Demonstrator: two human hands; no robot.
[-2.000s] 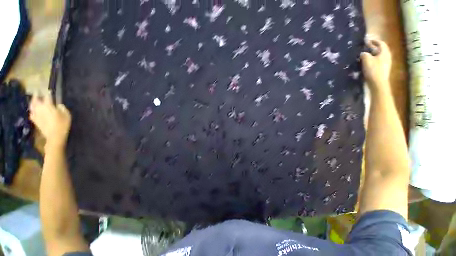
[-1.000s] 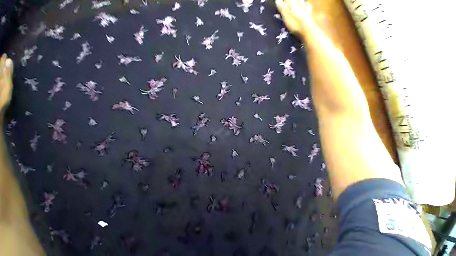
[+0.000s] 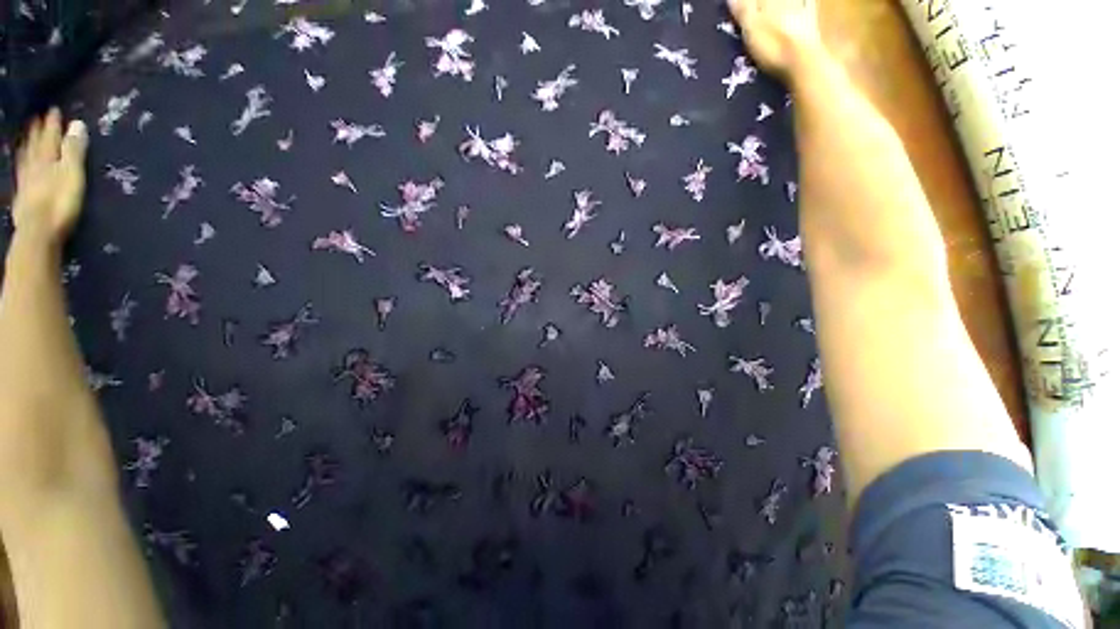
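Note:
Dark fabric (image 3: 491, 320) with small pinkish-grey motifs lies spread in front of me and fills most of the view. My left hand (image 3: 49, 172) lies at its left edge, back up, fingers extended and pointing away; whether it grips cloth is not clear. My right hand (image 3: 776, 31) is at the fabric's right edge at the top, its fingertips cut off by the picture's rim. A small white mark (image 3: 278, 521) sits on the fabric at the lower left. A darker, overlapping part of cloth (image 3: 43, 62) shows at the top left.
A strip of brown wooden table (image 3: 915, 135) shows right of the fabric. A long white roll with black lettering (image 3: 1026, 246) lies along the right side. White material (image 3: 1093, 160) lies beyond it. My dark sleeve (image 3: 952, 528) is at the lower right.
Since two seconds ago, both hands have reached forward and my view has come closer to the fabric. In the last second, the fabric and hands have shifted slightly right in view.

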